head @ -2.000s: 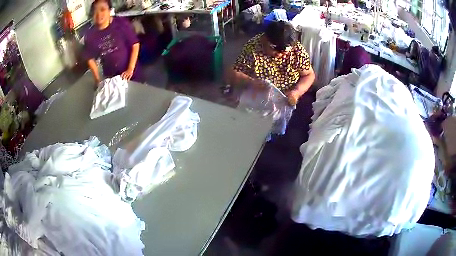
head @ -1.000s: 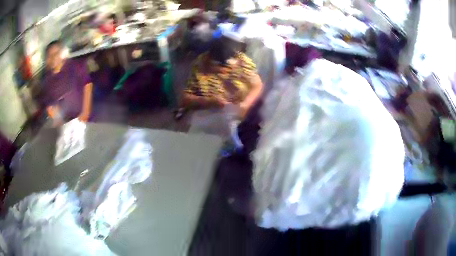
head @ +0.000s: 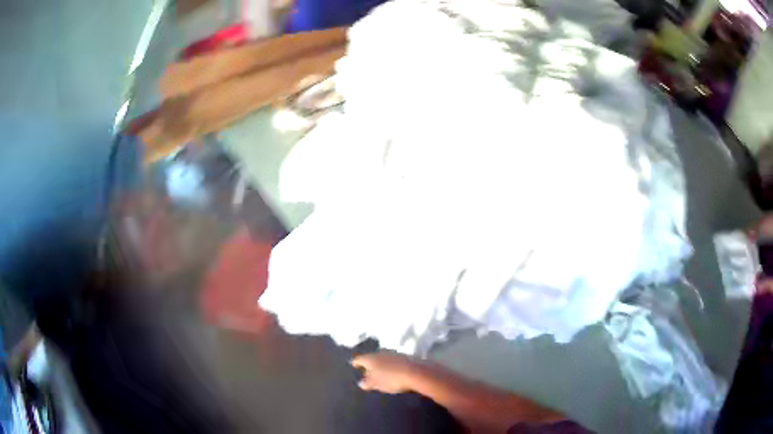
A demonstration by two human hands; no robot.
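Note:
A large crumpled heap of white cloth (head: 475, 195) lies on the grey worktable (head: 525, 381). It is overexposed, so its folds are hard to make out. My right hand (head: 386, 373) is at the bottom centre, just below the heap's near edge, with the forearm coming in from the lower right. Its fingers look curled, but blur hides whether they hold any cloth. My left hand is not in view. Flatter white pieces (head: 653, 356) lie to the right of the heap.
Another person's hand (head: 763, 229) is at the right edge beside a folded white piece (head: 736, 264). Brown boards or cardboard (head: 254, 76) lie behind the heap on the left. A blurred red thing (head: 237, 284) is low on the left.
The view has swung far to the left, bringing the heap to the centre. The tall smooth white mound and the person in the patterned top have left view. My right hand has come into view.

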